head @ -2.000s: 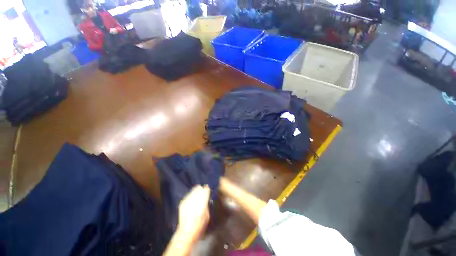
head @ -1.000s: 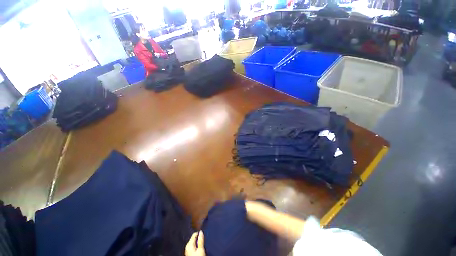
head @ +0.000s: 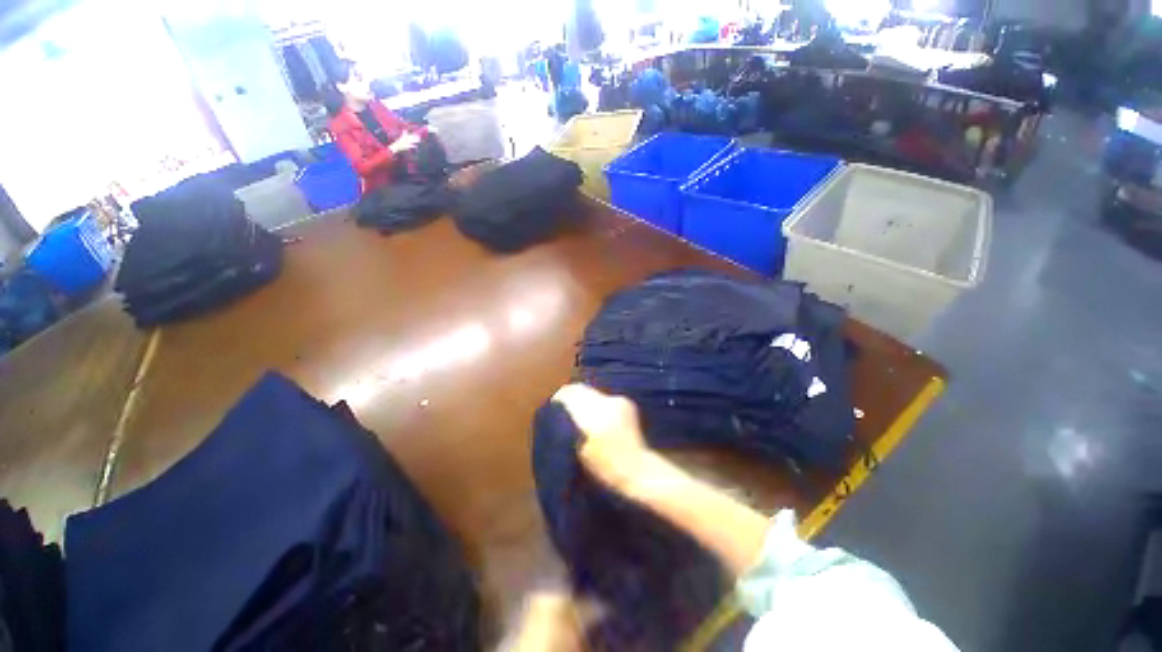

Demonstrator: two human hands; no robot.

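My right hand point(head: 602, 433) grips the upper end of a dark navy garment point(head: 631, 548), which hangs down towards me over the table's near part. My left hand point(head: 548, 622) is blurred at the bottom edge, beside the garment's lower left side; whether it holds the cloth cannot be told. A rounded pile of navy garments point(head: 701, 350) with white tags lies just beyond my right hand. A neat navy stack point(head: 242, 510) stands at the near left.
The brown table point(head: 370, 306) has a yellow edge strip point(head: 879, 452) at right. Dark stacks point(head: 198, 248) stand at the far left and far side point(head: 520, 201). Blue bins point(head: 752, 210) and a grey-white bin point(head: 886, 236) stand beyond. A person in red point(head: 363, 140) is across the table.
The view has shifted slightly. My right hand has moved up and away with the garment's edge, and the cloth is now stretched long. My left hand has moved lower and is blurred.
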